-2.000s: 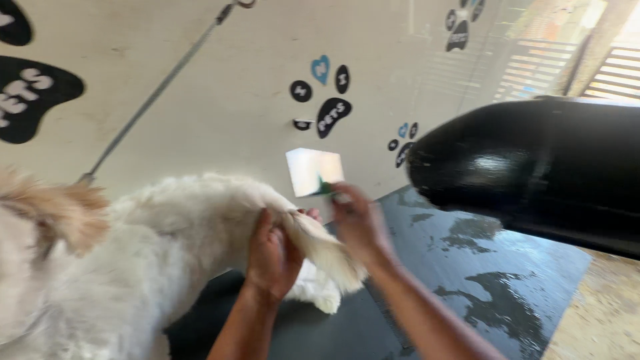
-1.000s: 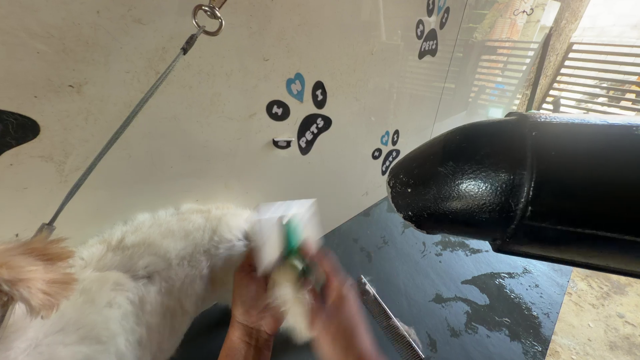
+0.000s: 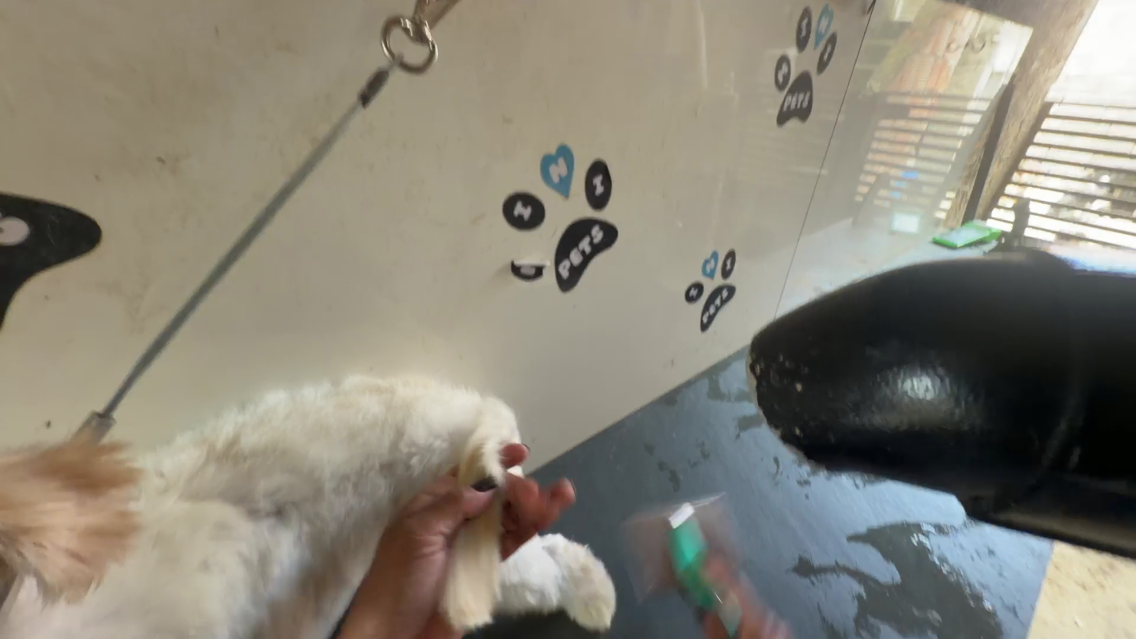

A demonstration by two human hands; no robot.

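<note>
A white, curly-coated dog (image 3: 328, 461) with tan fur on its head or ear stands at the lower left, its head end toward the left edge. My left hand (image 3: 444, 524) holds the dog's long-haired tail (image 3: 477, 550) near its base, fingers wrapped around it. To the right, my right hand (image 3: 741, 608) grips a pet brush with a green handle (image 3: 688, 555); motion blurs the hand and the brush head, and the brush is apart from the fur. A hind paw (image 3: 586, 581) shows beyond the tail.
A grey tether (image 3: 240, 244) with a metal ring runs down to the dog. Behind it stands a pale panel (image 3: 355, 293) with paw-print decals. A black cylindrical dryer nozzle or similar tube (image 3: 914, 390) juts in from the right, above a wet dark surface (image 3: 852, 541).
My right hand and the brush have moved away from the tail toward the lower right. My left hand still holds the tail. A metal comb seen one second ago at the lower right is out of sight.
</note>
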